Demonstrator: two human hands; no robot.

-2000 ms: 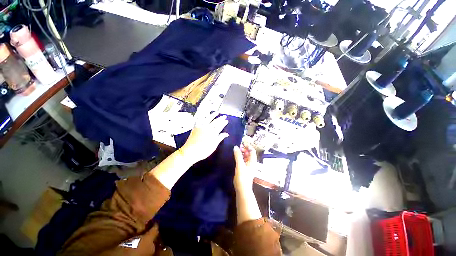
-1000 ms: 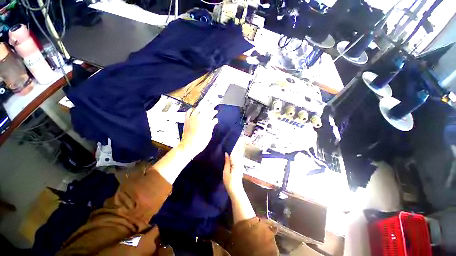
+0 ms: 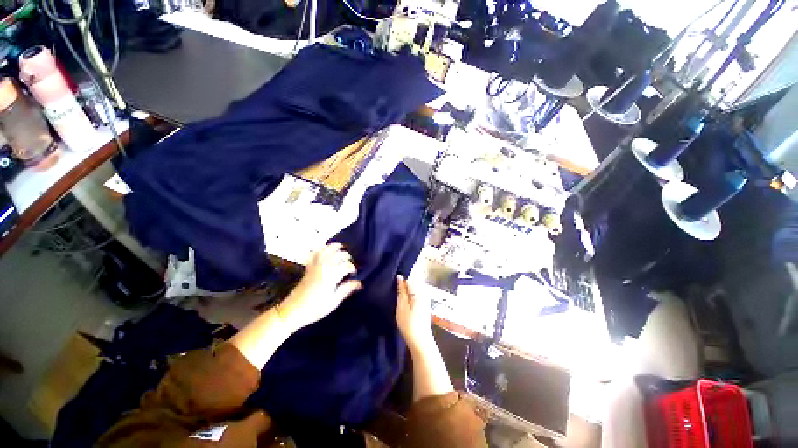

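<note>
The navy garment point(image 3: 359, 324) runs from the cloth plate beside the overlock machine point(image 3: 499, 188) down over the table edge to my lap. Its upper end lies at the needle area, where cloth covers most of the plate. My left hand point(image 3: 325, 282) is on the garment's left edge near the table edge, fingers curled; the fingertips touch the cloth. My right hand point(image 3: 409, 308) is at the garment's right edge, below the machine, with its thumb side against the cloth. Whether its fingers pinch the cloth is hidden.
A long navy heap point(image 3: 254, 140) lies across the table at left. Thread cones point(image 3: 713, 194) stand at upper right. Dark trimmings point(image 3: 503, 297) lie right of my right hand. A red basket point(image 3: 704, 416) is at lower right, bottles point(image 3: 57, 101) at far left.
My left hand has moved down and left from beside the plate towards the table edge. My right hand has moved down and slightly left. The cloth now covers more of the plate.
</note>
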